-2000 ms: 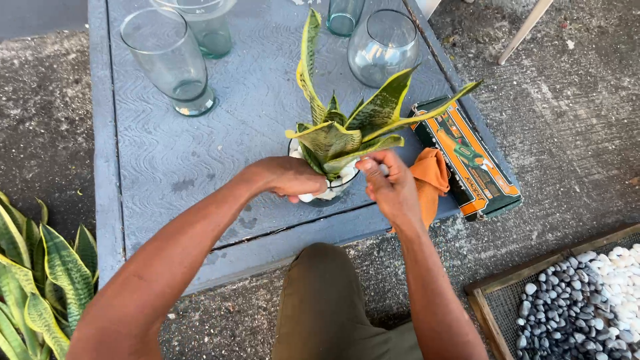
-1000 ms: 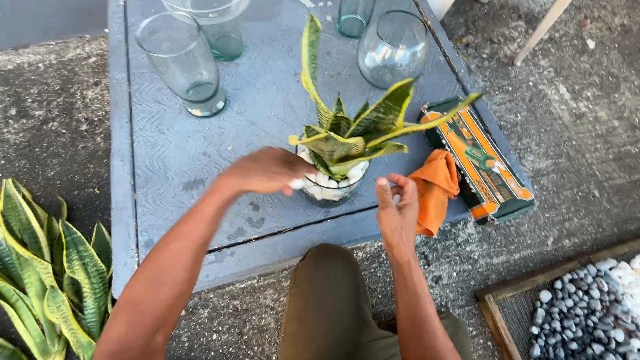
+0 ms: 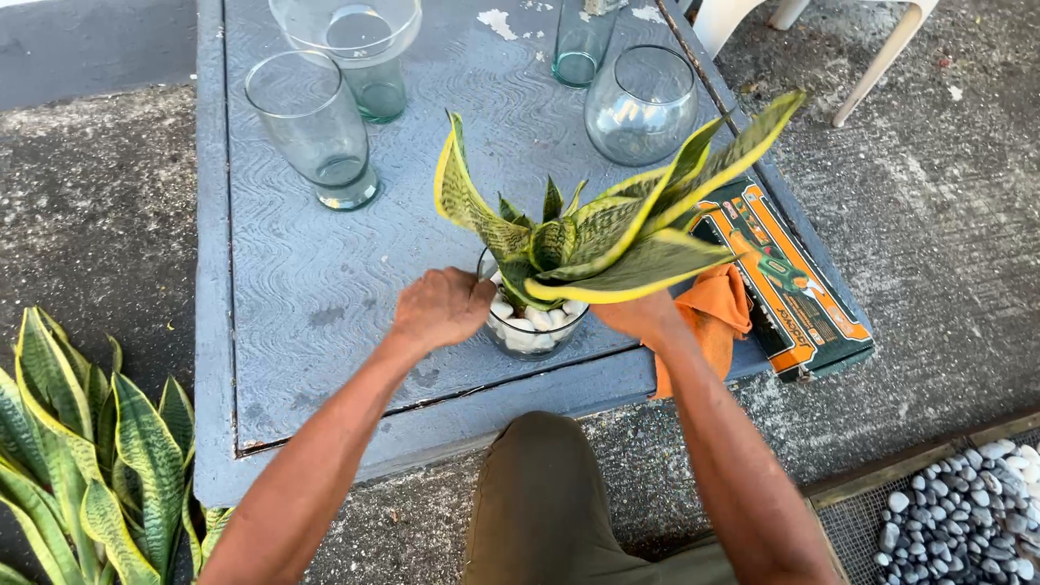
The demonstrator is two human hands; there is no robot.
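A variegated snake plant (image 3: 552, 244) stands in a clear glass bowl (image 3: 532, 349), with white pebbles (image 3: 520, 331) around its base. My left hand (image 3: 443, 307) rests against the bowl's left rim, fingers curled and partly hidden. At the bowl's right side is my right hand (image 3: 638, 313), its fingers mostly hidden beneath the broad leaves, so its hold cannot be made out. Just right of that hand, an orange cloth (image 3: 715, 313) hangs over the near edge of the blue-grey wooden table (image 3: 325, 276).
A tall glass vase (image 3: 313, 130), a wide-rimmed glass vessel (image 3: 378, 77), a narrow glass (image 3: 578, 49) and a round glass bowl (image 3: 642, 106) stand behind. A tool box (image 3: 788, 280) lies right. More snake plants (image 3: 97, 455) are at left, a mesh-bottomed tray of pebbles (image 3: 959, 512) lower right.
Both hands have moved from just above the pebbles to the two sides of the bowl. The plant's leaves now show turned to a different side.
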